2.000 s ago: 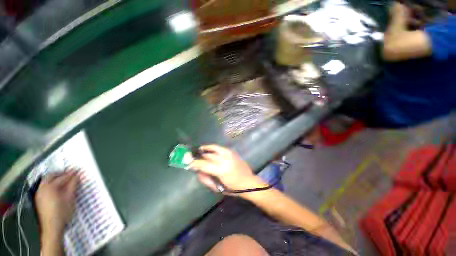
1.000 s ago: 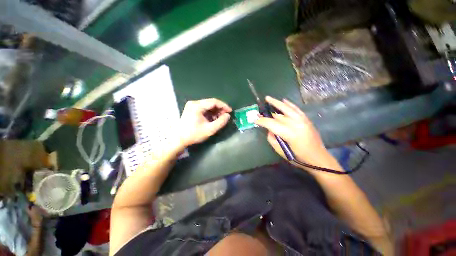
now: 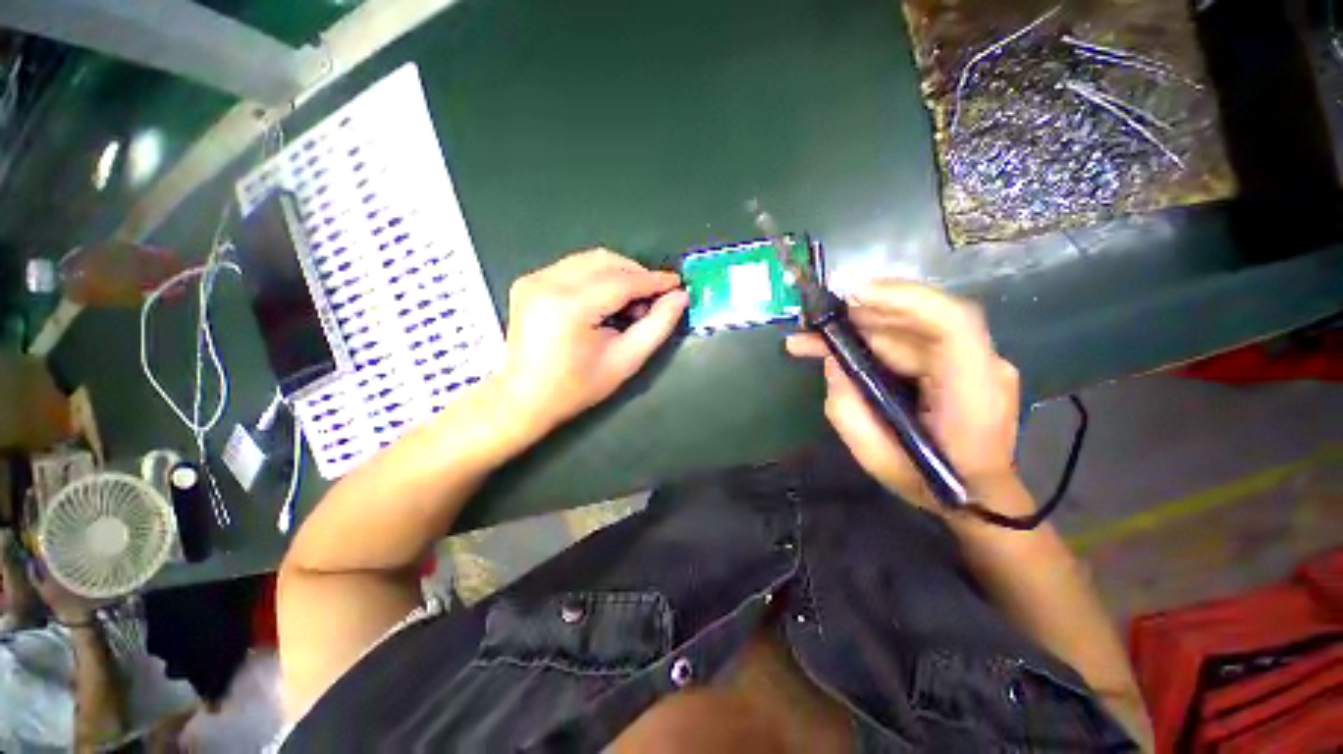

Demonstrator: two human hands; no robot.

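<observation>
A green circuit board with a pale square in its centre is held over the dark green bench top. My left hand pinches the board's left edge between thumb and fingers. My right hand holds a black soldering iron like a pen. The iron's front end is over the board's right edge; its tip is blurred, and I cannot tell if it touches. A white perforated component tray with rows of small dark parts lies left of my left hand.
A flat black slab lies on the tray. A white cable, a small white block and a white desk fan are at left. A brown pad with silvery strands is at upper right. Red crates stand at lower right.
My left hand has left the tray and now grips the board, which my right hand held before. My right hand has let go of the board and turned the iron onto its right edge.
</observation>
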